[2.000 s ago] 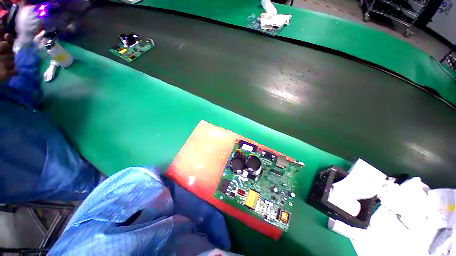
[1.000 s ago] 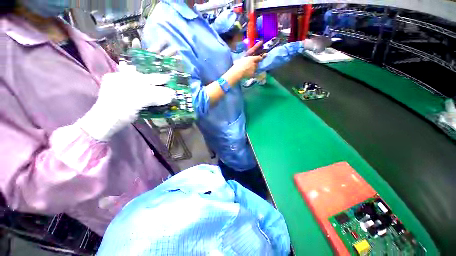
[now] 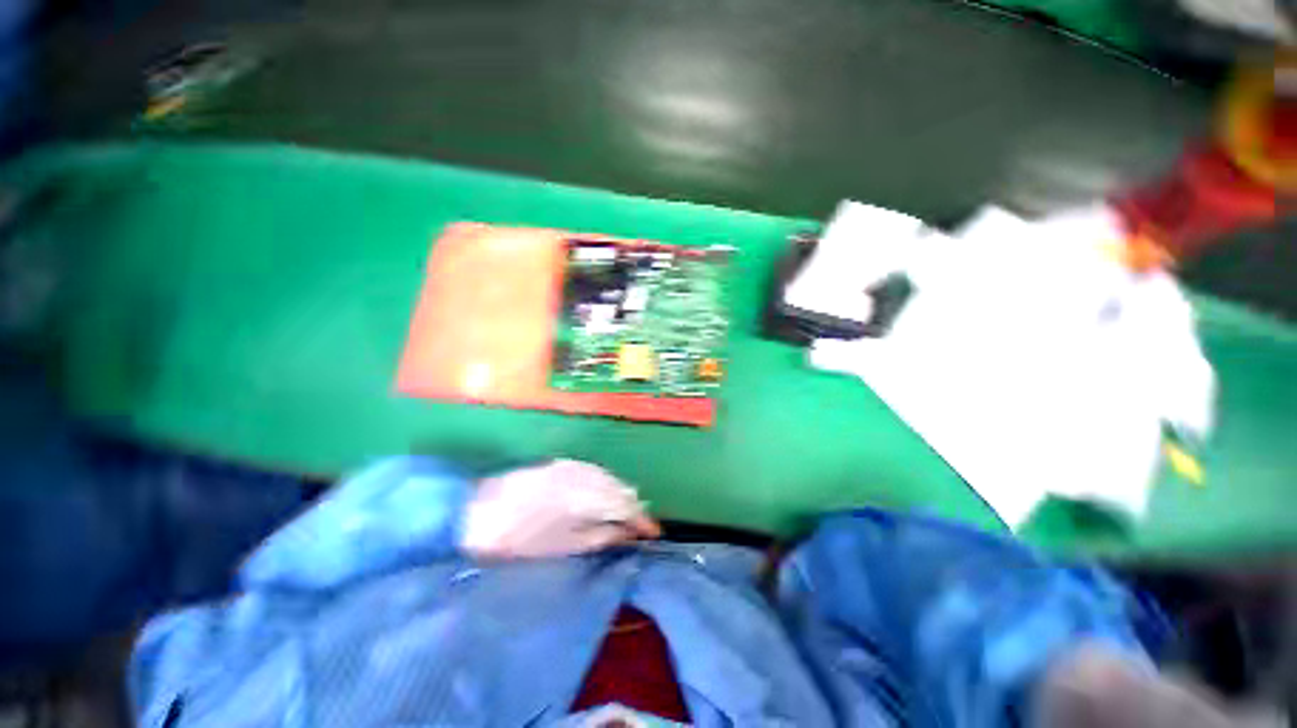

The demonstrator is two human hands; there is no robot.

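A green circuit board (image 3: 647, 320) lies on the right part of the red-orange board pad (image 3: 491, 320), on the green mat. Its dark parts are at the left and a yellow block is near its front edge. My left hand (image 3: 558, 509), in a whitish glove, rests at the mat's front edge in front of the pad, not touching the board; its fingers are blurred and partly hidden. My right hand (image 3: 1124, 694) is a blurred shape at the bottom right, low beside my body and partly cut off. Whether either hand holds anything cannot be told.
A small black box (image 3: 832, 306) stands right of the pad with white paper in it. A heap of white paper (image 3: 1031, 341) lies beside it. A red-orange holder (image 3: 1209, 199) with a yellow ring is at the right. Another board (image 3: 192, 86) is on the dark conveyor belt (image 3: 484, 86).
The view has swung from the neighbouring people back to the pad and board. My gloved left hand and blurred right hand have come into view. The board still lies on the pad.
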